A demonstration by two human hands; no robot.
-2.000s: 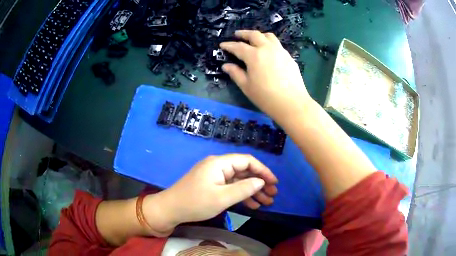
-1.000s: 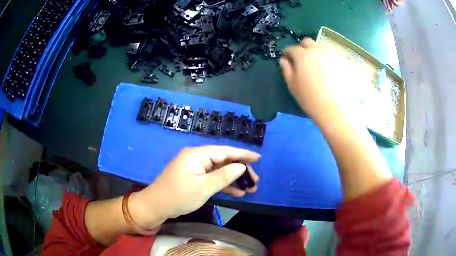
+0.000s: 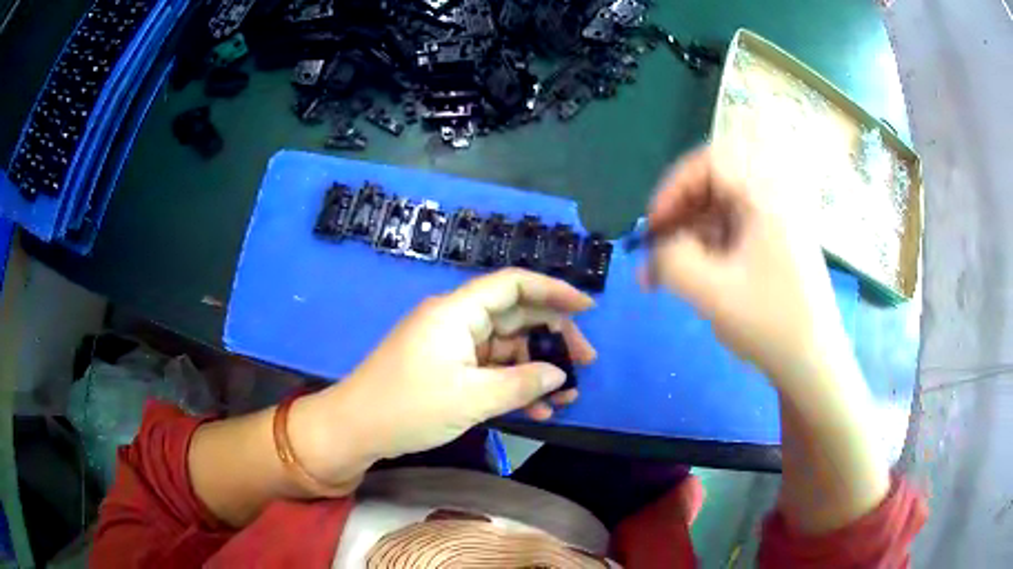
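My left hand (image 3: pixel 450 361) is bare and holds a black plastic housing (image 3: pixel 549 353) between thumb and fingers, above the blue board (image 3: pixel 322 322). My right hand (image 3: pixel 722 245) is blurred, in the air between the housing and the shallow box. A small dark part (image 3: pixel 637 238) shows as a blur at its fingertips; its shape cannot be told. A row of several black assemblies (image 3: pixel 464 237) stands side by side on the blue board, two of them shinier.
A heap of loose black parts (image 3: pixel 444 67) lies beyond the board. The shallow box (image 3: pixel 878 217) with tiny silvery pieces is at the right. Stacked blue sheets with black units (image 3: pixel 83 111) are at the far left. A green piece (image 3: pixel 231 49) lies left of the heap.
My right hand has moved from the heap, past the shallow box's near edge, back towards my left hand. The housing has come into view in my left hand. The view has shifted slightly.
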